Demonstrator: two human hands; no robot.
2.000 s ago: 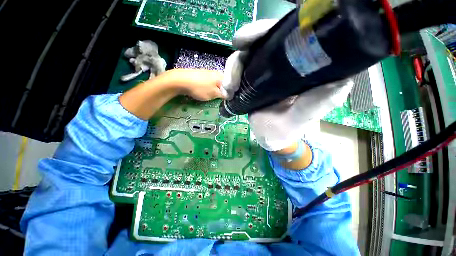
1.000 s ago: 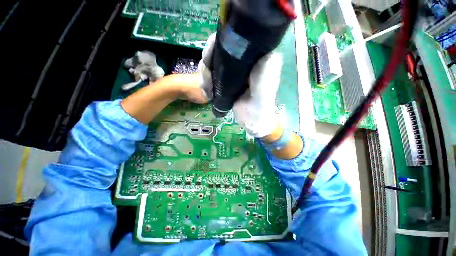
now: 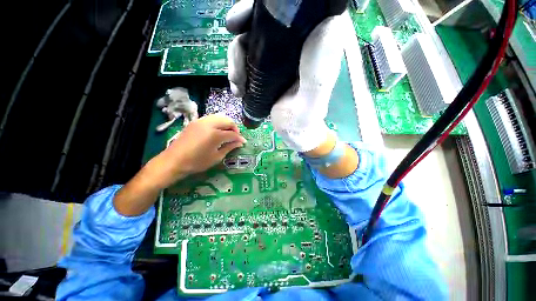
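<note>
A large green circuit board lies solder side up in front of me. My right hand, in a white glove with a light blue wrist band, grips a thick black electric screwdriver. Its nose points down at the board's far part; the bit tip cannot be made out. My left hand is bare and hovers over or rests on the board's upper left, thumb and fingertips close together. Whether a screw is between them cannot be seen. The screw tray, full of glittering bits, is just beyond my left hand.
A crumpled grey-white bundle lies left of the tray. More green boards lie beyond. A board with finned heatsinks is at the right by a metal rail. Black ribbed bins stand left. A black and red cable crosses the right side.
My left hand has come back from the tray side toward me over the board. The screwdriver has shifted slightly away and stands more upright than two seconds ago. The view has shifted a little.
</note>
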